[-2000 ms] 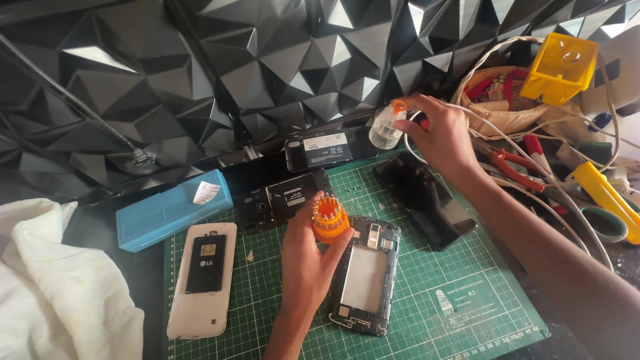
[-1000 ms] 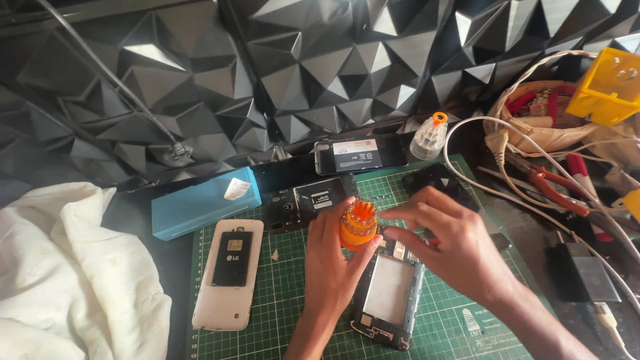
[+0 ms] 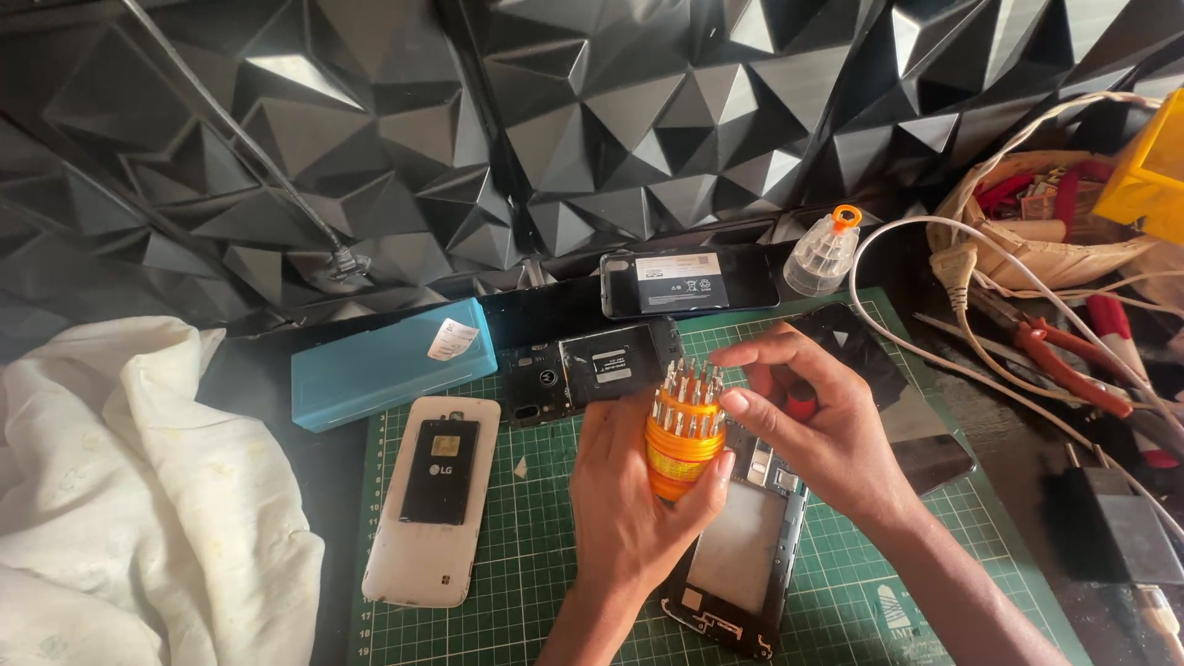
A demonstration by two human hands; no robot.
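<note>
My left hand is closed round an orange screwdriver bit holder, its ring of metal bits pointing up. At the bits, my right hand has its thumb and index finger by the right-hand ones; a red-ended dark thing shows in its curled fingers, which seem to hold it. An opened phone frame lies below the hands on the green cutting mat. The clear cap with an orange ring stands behind the mat. A white phone back cover bears a black LG battery.
A blue box, a dark phone part and a phone shell with a battery lie along the back. Dark glossy phone parts are at right, near cables, red-handled pliers and a wicker basket. White cloth covers the left.
My right hand held the clear cap at first; it let go, and the cap now stands behind the mat. The hand has come to the bits in the holder.
</note>
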